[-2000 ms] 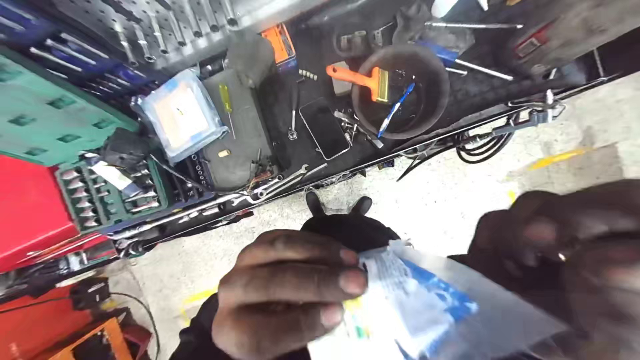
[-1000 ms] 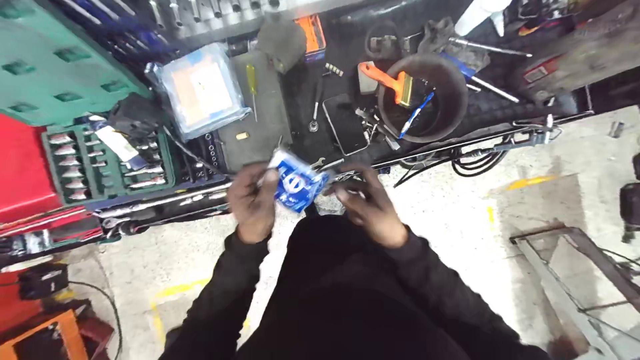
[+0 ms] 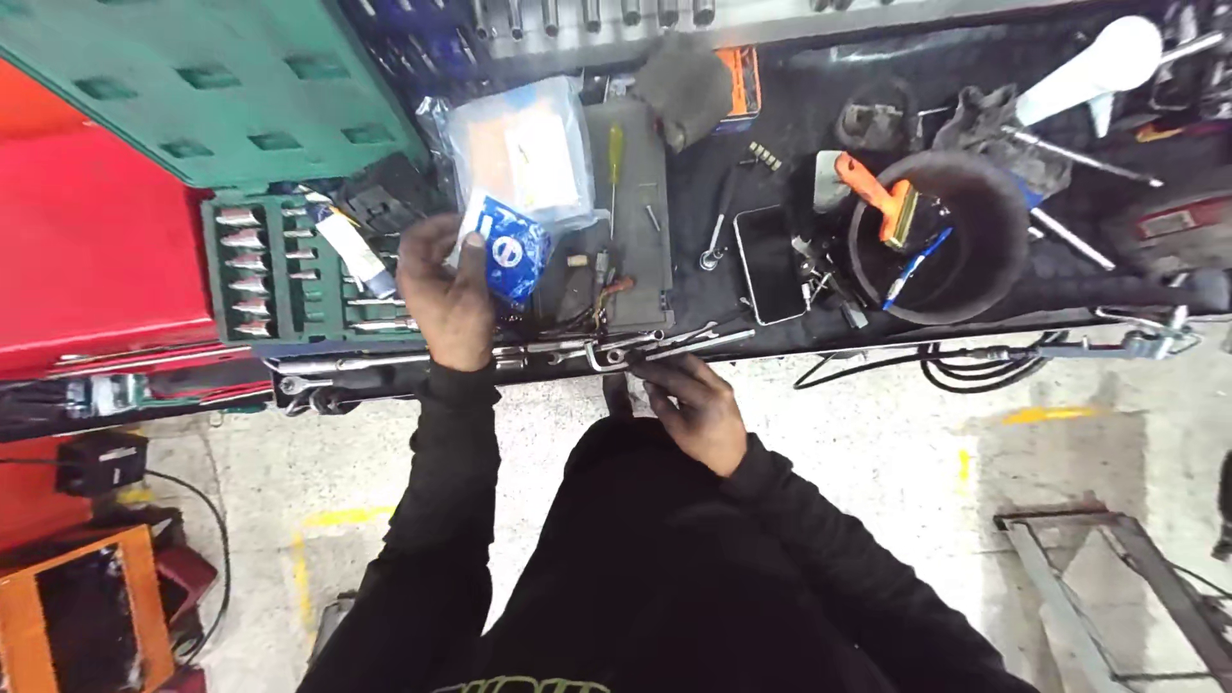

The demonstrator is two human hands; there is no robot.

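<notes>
A blue-and-white plastic packet [image 3: 512, 252] is pinched between the thumb and fingers of my left hand [image 3: 450, 289], over the bench beside a clear bag with papers [image 3: 525, 149]. My right hand [image 3: 695, 409] is at the bench's front edge, its fingertips at the wrenches [image 3: 616, 354] lying there; whether it grips one is not plain. Just beyond lie a dark grey case [image 3: 640, 260] with a yellow-handled screwdriver [image 3: 615, 159] on it, a ratchet [image 3: 714, 245] and a smartphone [image 3: 770, 265].
An open green socket case [image 3: 279, 332] lies at the left. On the right, a black bowl [image 3: 1006, 241] holds an orange-handled scraper or brush [image 3: 878, 197] and a blue pen [image 3: 919, 268]. A black hose [image 3: 962, 380] hangs off the edge. A metal frame [image 3: 1068, 577] stands on the floor.
Both hands were together at the packet one second ago. My left hand has carried it left and farther over the bench, while my right hand has let go and is now at the wrenches.
</notes>
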